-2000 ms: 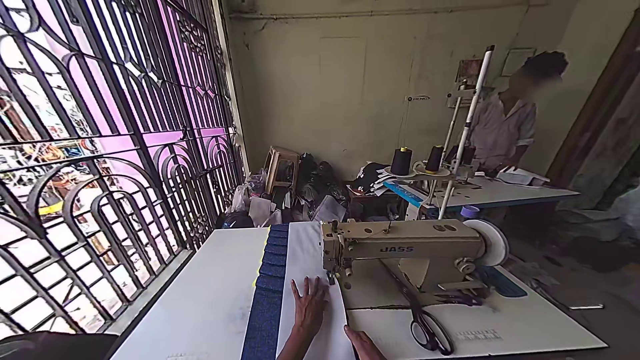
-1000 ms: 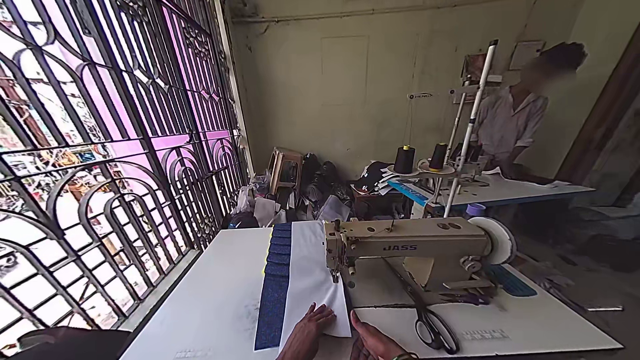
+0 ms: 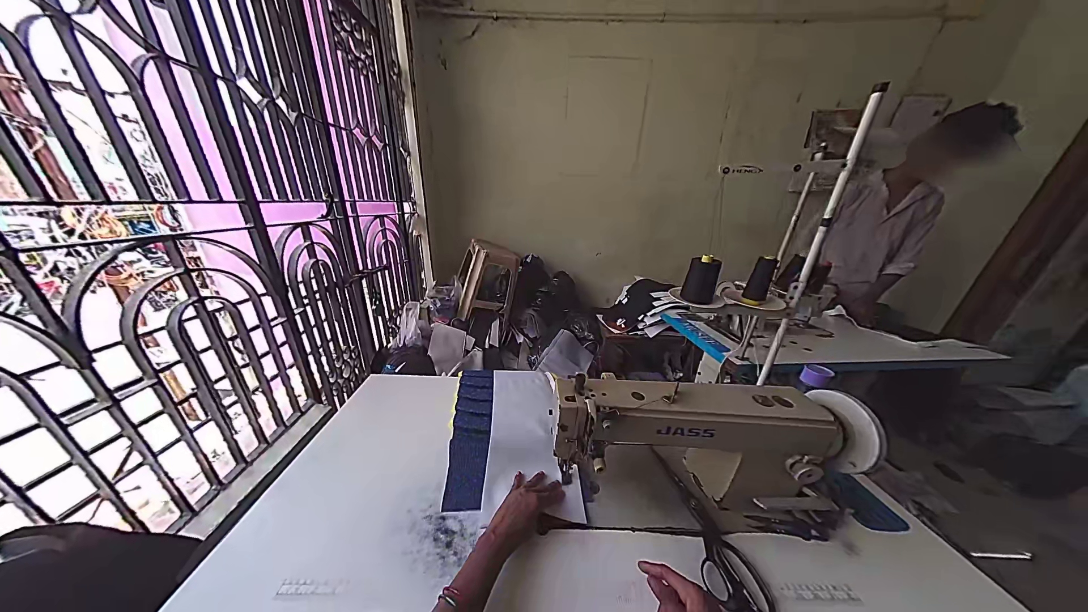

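My left hand (image 3: 525, 503) lies palm down, fingers spread, on a white sheet (image 3: 520, 433) just left of the needle area of a beige sewing machine (image 3: 705, 425). The sheet's right edge is by the presser foot. Dark blue pleated fabric (image 3: 467, 463) with a yellow left edge shows along the sheet's left side. At the bottom, my right hand (image 3: 671, 586) is off the sheet, fingers partly extended, holding nothing visible. It is close to the handles of black-handled scissors (image 3: 722, 565), which lie on the table in front of the machine.
The white table (image 3: 340, 493) runs beside a window grille (image 3: 255, 255). Black thread cones (image 3: 701, 280) stand on a rack behind the machine. A person (image 3: 884, 221) stands at another worktable (image 3: 892, 344). A stool (image 3: 489, 280) and piled bags and cloth sit by the wall.
My right hand has moved away from the sheet, toward the scissors. The white sheet and blue fabric have moved away from me, with less of them showing near the front.
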